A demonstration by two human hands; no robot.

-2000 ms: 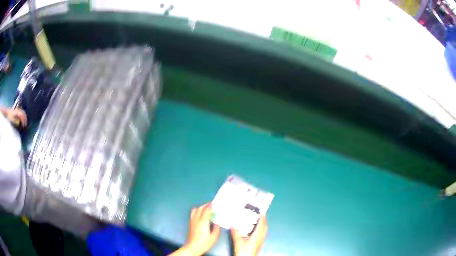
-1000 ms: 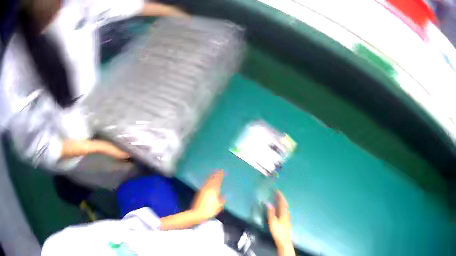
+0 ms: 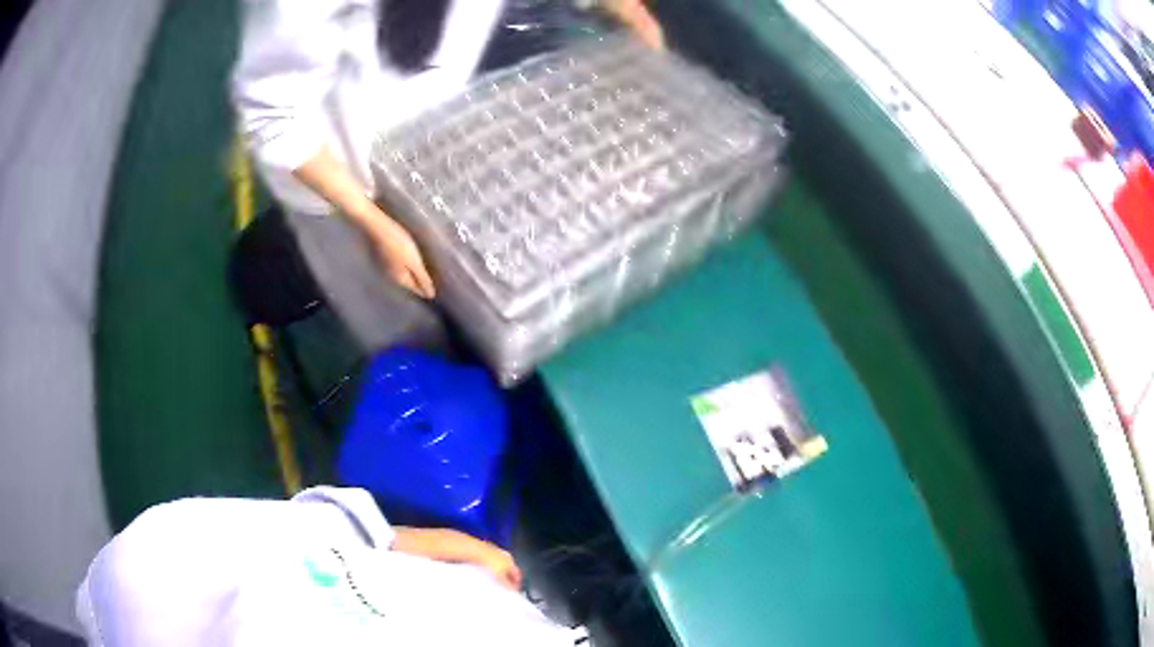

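Observation:
A small whitish device point(image 3: 757, 427), with a green patch and a yellow bit at its edge, lies on the green bench top point(image 3: 835, 556). A thin clear tube or cord point(image 3: 696, 531) runs from it to the bench's near edge. My left hand point(image 3: 496, 561) is low beside the bench, below the white sleeve, away from the device. Its fingers are blurred and partly hidden, so I cannot tell whether it holds anything. My right hand is not in view.
A person point(image 3: 380, 240) in white stands at the upper left with hands beside stacked clear trays point(image 3: 582, 177) on the bench. A blue stool point(image 3: 424, 430) and a round black stool point(image 3: 272, 268) are left of the bench. A white shelf point(image 3: 974, 190) runs along the right.
My hands have let go of the device and drawn back; my right hand has left the picture. The view has turned left. The other person has come into view beside the trays.

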